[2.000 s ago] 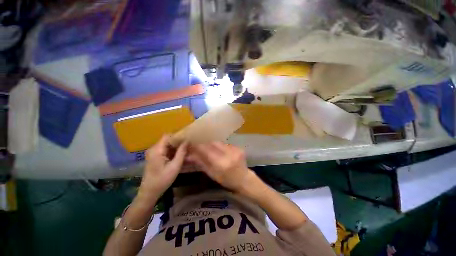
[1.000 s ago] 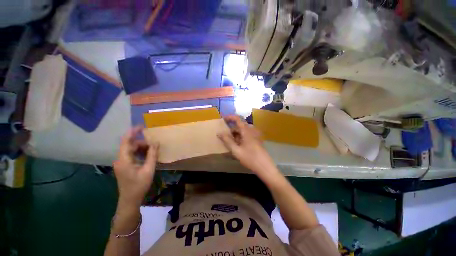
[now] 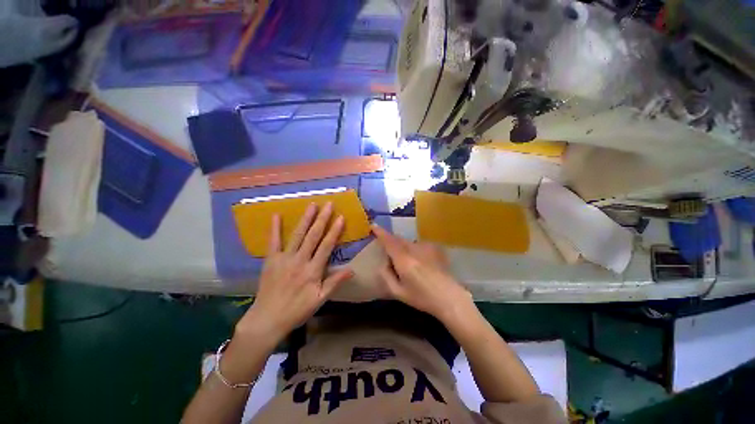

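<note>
A yellow fabric piece (image 3: 257,225) lies on a blue-looking sewing template (image 3: 228,248) with an orange strip, left of the needle area. My left hand (image 3: 300,269) lies flat on the yellow piece, fingers spread. My right hand (image 3: 418,269) is at the piece's right end, thumb and fingers close together on a pale fabric piece (image 3: 364,272), which hangs at the table's front edge, partly hidden by both hands. A second yellow piece (image 3: 472,222) lies flat right of my right hand, in front of the needle.
The sewing machine head (image 3: 579,91) stands at right with a bright lamp at the needle. A white piece (image 3: 584,224) lies right. A dark square (image 3: 220,141), another template (image 3: 137,178) and stacked pale pieces (image 3: 73,178) lie left. More templates lie behind.
The pale piece, earlier stretched between both hands over the yellow piece, is now drawn to the right and down. My left hand has released it and come down flat on the yellow piece.
</note>
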